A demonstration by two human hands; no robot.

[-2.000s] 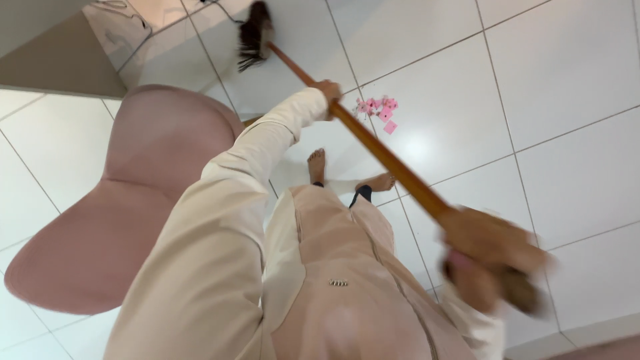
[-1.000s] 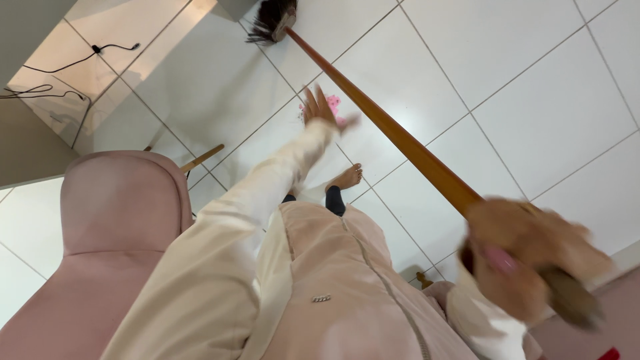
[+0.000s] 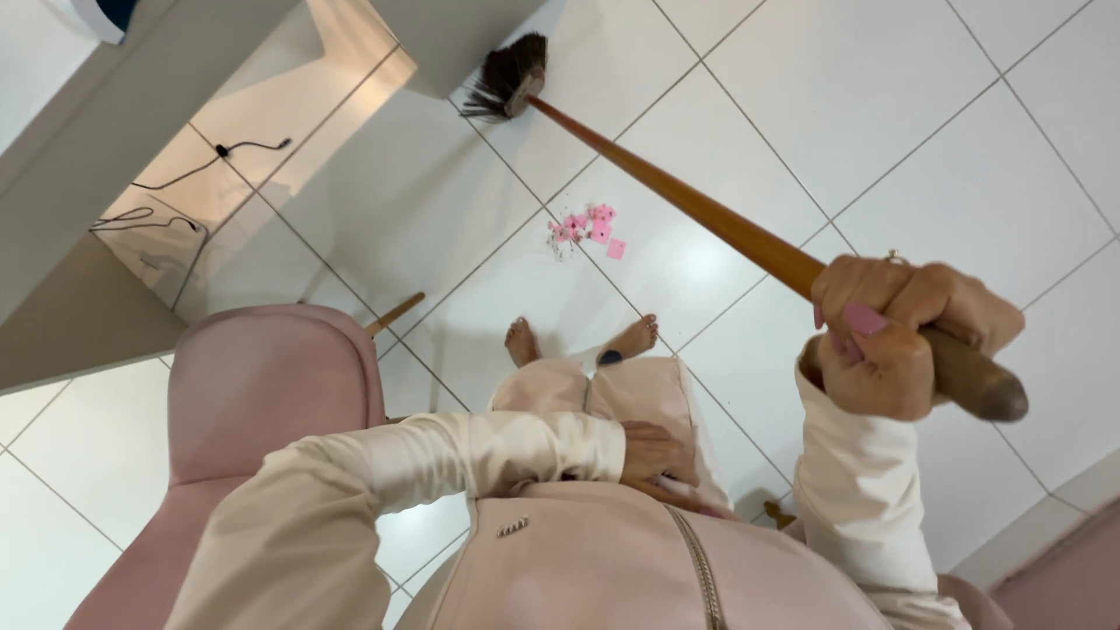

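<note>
My right hand (image 3: 910, 337) is closed round the upper end of a broom's wooden handle (image 3: 682, 192), at the right. The handle slants up and left to the broom head (image 3: 512, 79), whose dark bristles rest on the tiles by a grey panel. My left hand (image 3: 661, 464) lies against the front of my pink clothing, near the waist; its fingers are partly hidden, so I cannot tell whether they grip the fabric. A small pile of pink paper pieces (image 3: 599, 227) with dark crumbs lies on the floor beyond my bare feet (image 3: 630, 337), left of the handle.
A pink upholstered chair (image 3: 271, 394) with wooden legs stands at the left. Grey furniture panels (image 3: 149, 114) rise at the upper left, with black cables (image 3: 219, 153) on the floor among them. Another pink surface (image 3: 1067, 569) shows at the lower right.
My left hand was on the broom handle, then off it and stretched out over the pink pieces; now it is at my waist. The right hand has kept its hold on the handle's end.
</note>
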